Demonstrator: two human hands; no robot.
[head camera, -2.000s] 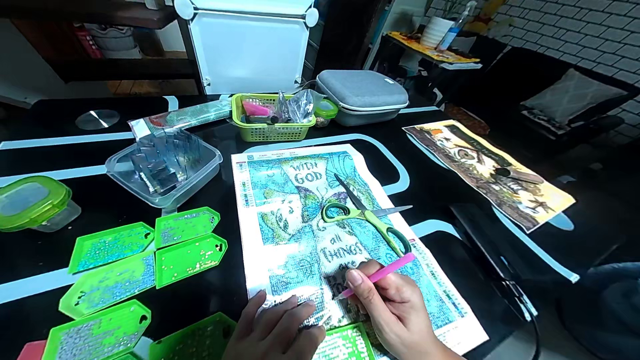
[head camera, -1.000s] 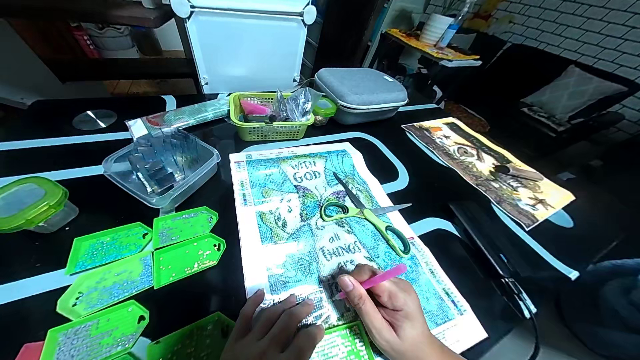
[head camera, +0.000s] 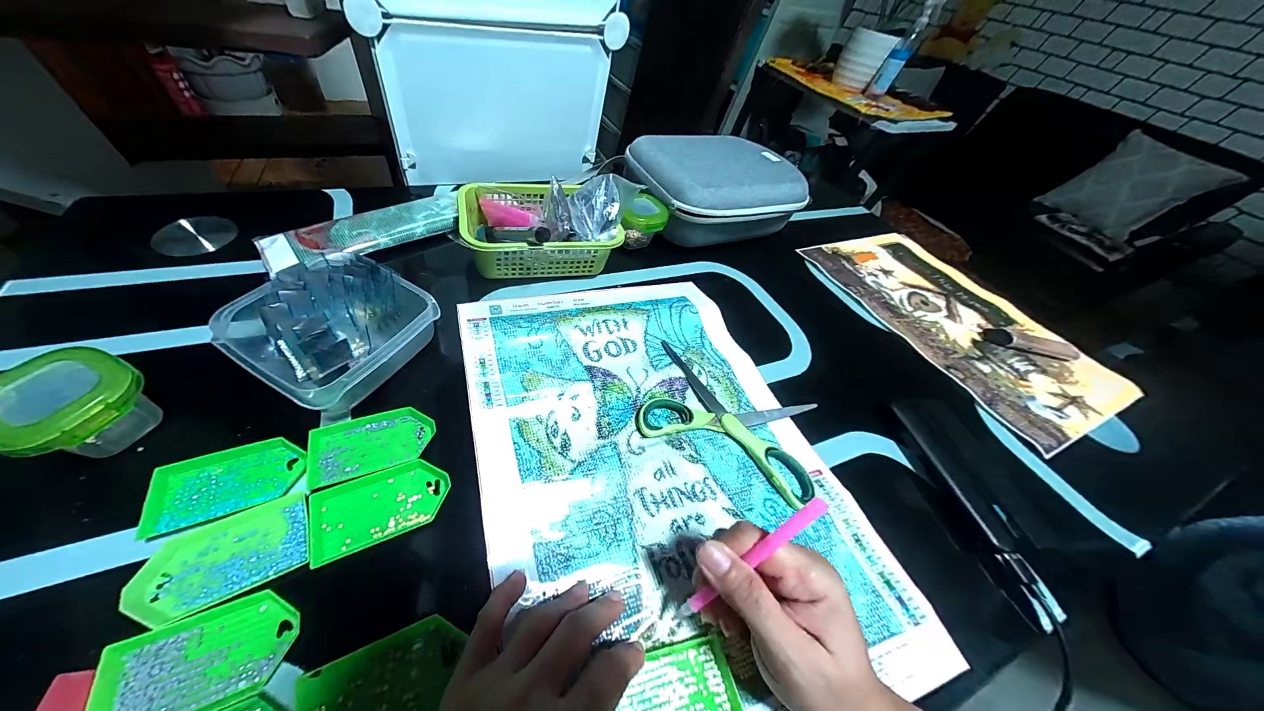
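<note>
A diamond painting canvas (head camera: 592, 494) with printed words and butterflies lies on the black table. My right hand (head camera: 790, 612) pinches a pink applicator pen (head camera: 760, 553), its tip down near the lower part of the picture. My left hand (head camera: 553, 642) rests on the canvas's lower left with fingers spread, holding nothing that I can see. Between my hands, at the bottom edge, lies a green tray of beads (head camera: 686, 681), partly hidden. Green-handled scissors (head camera: 731, 423) lie spread on the canvas above my right hand.
Several green bead trays (head camera: 375, 513) lie to the left, below a plastic box of packets (head camera: 326, 336) and a green-lidded container (head camera: 69, 400). A green basket (head camera: 543, 259) and grey case (head camera: 716, 183) stand behind. Another picture sheet (head camera: 968, 336) and a black device with a cable (head camera: 978, 513) lie right.
My right hand with the pink pen has shifted slightly, and the pen is tilted more steeply than one second ago. My left hand stays on the canvas.
</note>
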